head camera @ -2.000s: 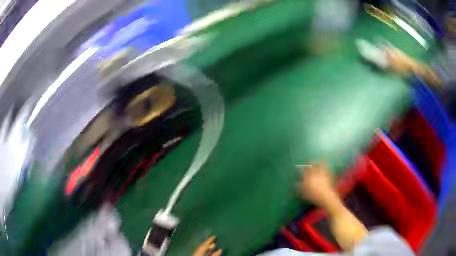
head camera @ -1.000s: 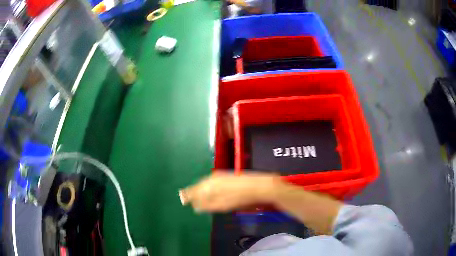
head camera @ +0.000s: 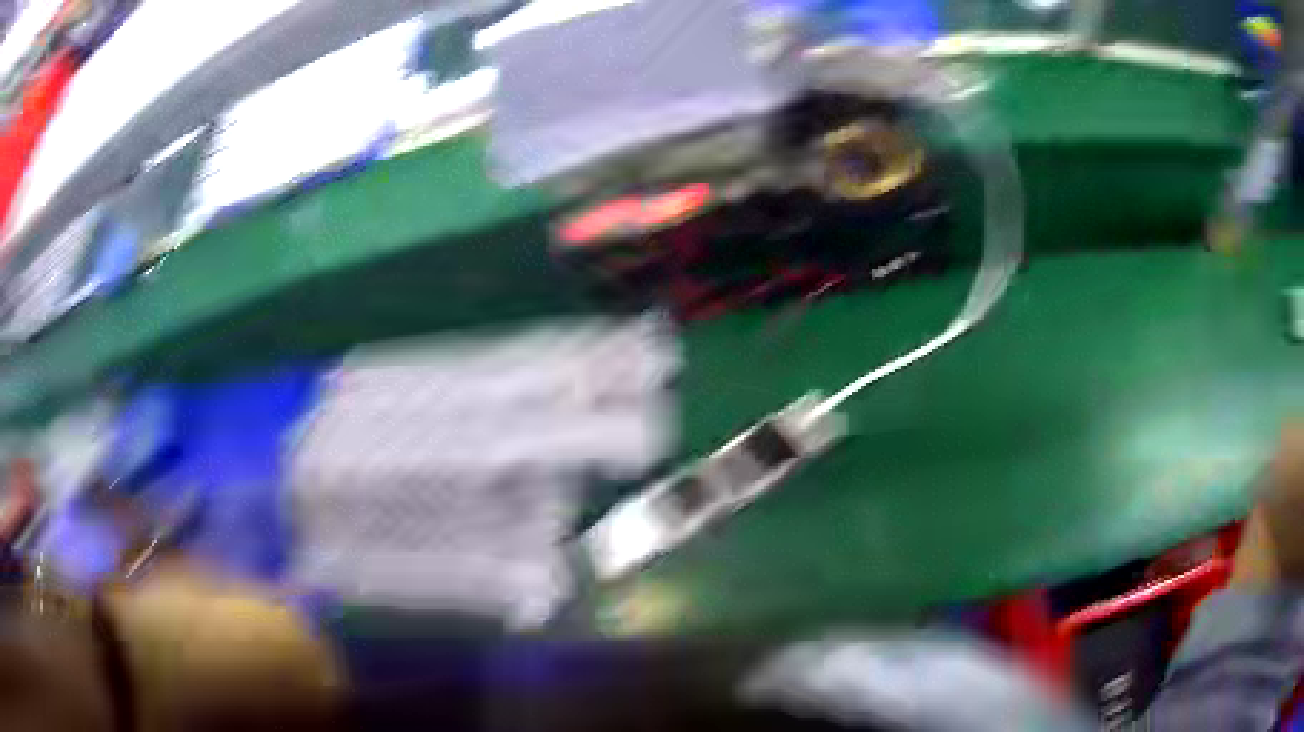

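The frame is heavily blurred. The white test socket strip with black sockets lies slanted on the green bench, its white cable curving up and back. Left of it, rows of white blocks, apparently plug adapters, stand beside blue plastic. My right hand is a skin-coloured blur cut off by the right edge; its fingers and any held thing are hidden. A large skin-toned shape is at the lower left; I cannot tell whether it is my left hand.
A black power meter with red glowing digits stands behind the strip. A tan tape roll is on or near it, with a pale sheet behind. A red bin with a black item is at the lower right, by my grey sleeve.
The view has swung left: the strip and white adapter rows are now visible, while the red bins have shifted to the lower right. My right hand has moved to the frame's right edge.
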